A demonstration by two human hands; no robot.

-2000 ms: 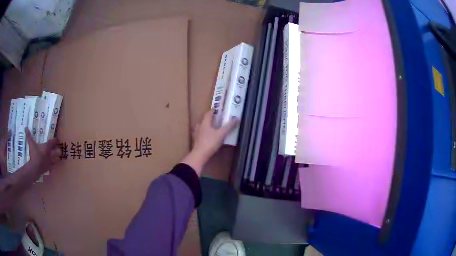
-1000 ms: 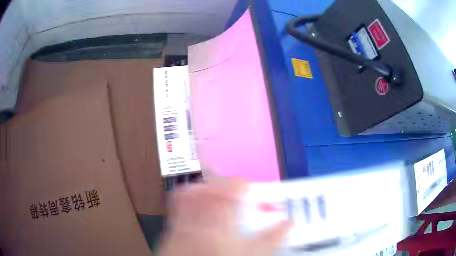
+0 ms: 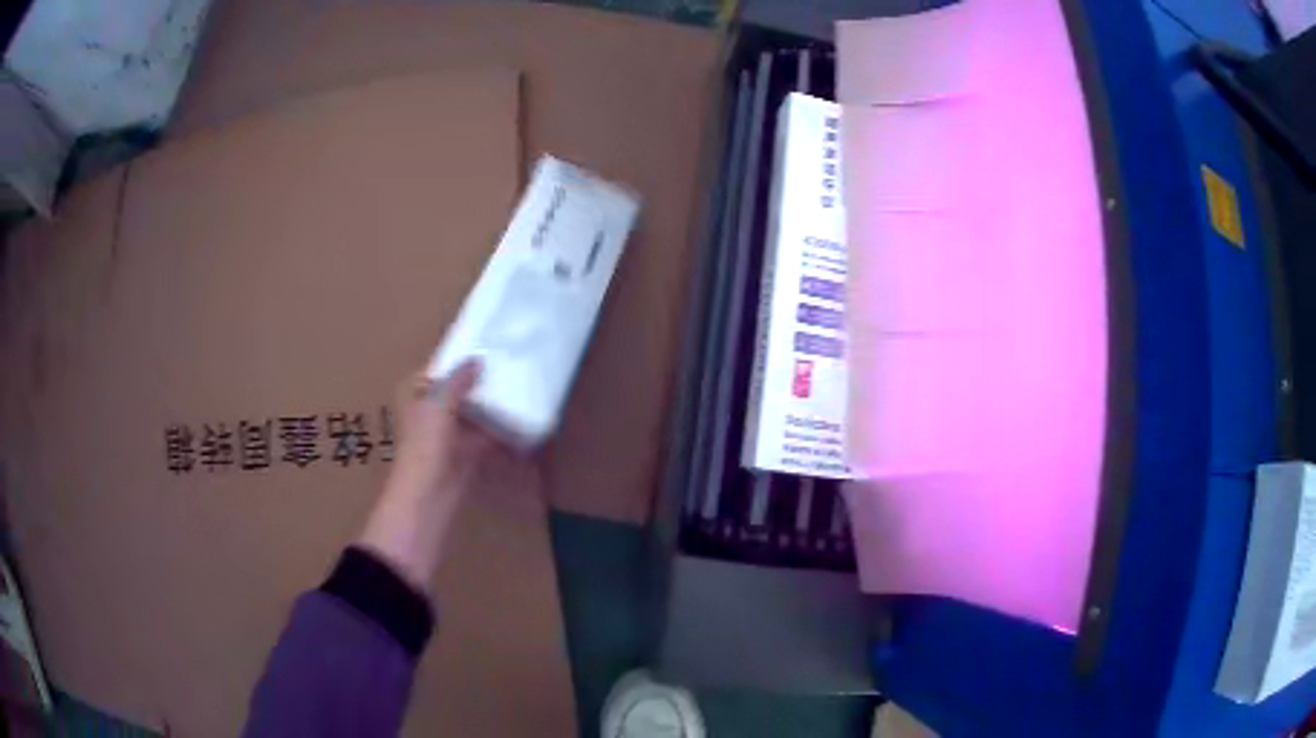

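Observation:
My left hand [image 3: 459, 418], in a purple sleeve with a dark cuff, grips the lower end of a slim white retail box [image 3: 556, 296]. The box is tilted over the brown cardboard sheet [image 3: 318, 274], left of the roller conveyor. Another white box [image 3: 797, 317] lies on the conveyor rollers [image 3: 729, 303], with its right side under the pinkish curtain flap [image 3: 981, 289]. A third white box [image 3: 1277, 584] shows at the right edge beside the blue machine; what supports it cannot be seen. My right hand is not in view.
The blue shrink tunnel housing [image 3: 1155, 361] fills the right side. Black characters are printed on the cardboard. A white shoe [image 3: 652, 709] shows at the bottom edge. A whitish object [image 3: 94, 65] lies at the top left.
The view swung right and came back. My left hand now holds a box over the cardboard. The box on the rollers shows more of its face. The stack and other person's hand at left are gone from view.

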